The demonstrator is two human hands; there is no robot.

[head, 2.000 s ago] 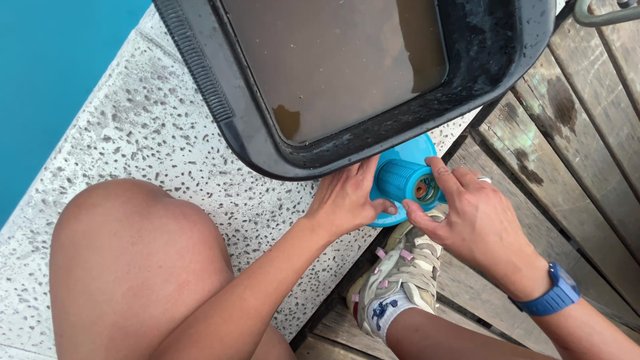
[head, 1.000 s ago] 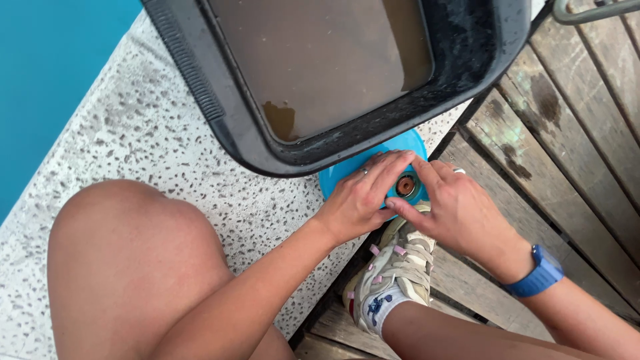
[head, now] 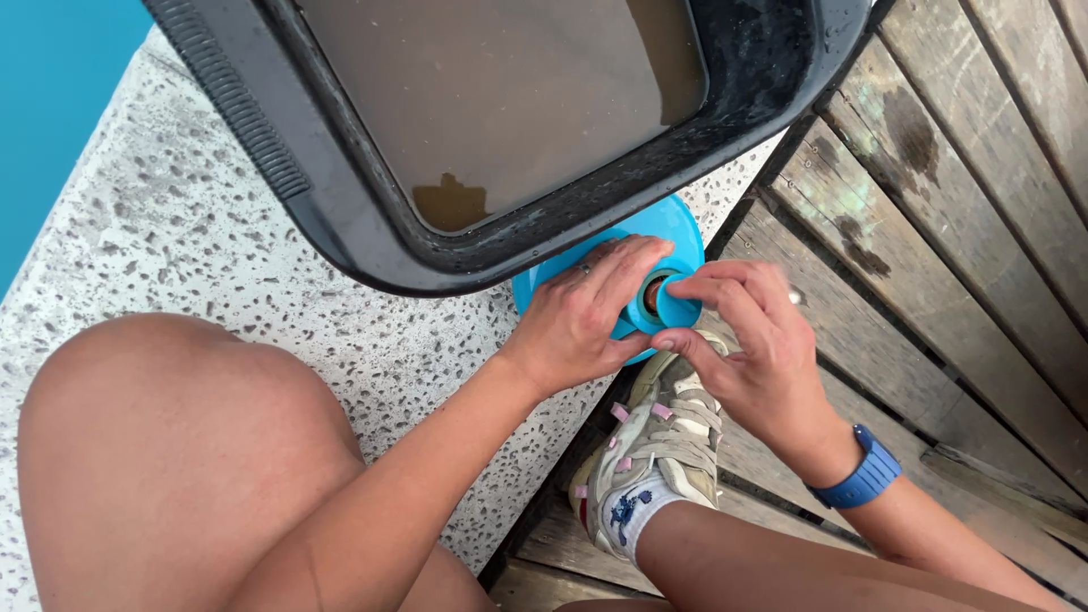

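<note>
A blue plastic fitting with a wide round flange (head: 676, 225) rests at the edge of the stone coping, partly under the rim of a black plastic tub. Around its central neck curls my left hand (head: 586, 310), hiding much of the flange. Between thumb and fingertips, my right hand (head: 748, 331) holds a small round blue cap (head: 674, 308), tilted against the neck's opening. Something reddish-brown shows inside the opening; what it is I cannot tell.
The black tub (head: 365, 234) of murky brown water stands over the speckled coping (head: 195, 229). Blue pool water (head: 59, 93) lies at upper left, slatted wooden decking (head: 901, 255) at right. My sneaker (head: 671, 433) is just below the fitting.
My right hand has drawn slightly back from the neck, and the small cap now shows in its fingers, off the opening. My left hand stays on the fitting.
</note>
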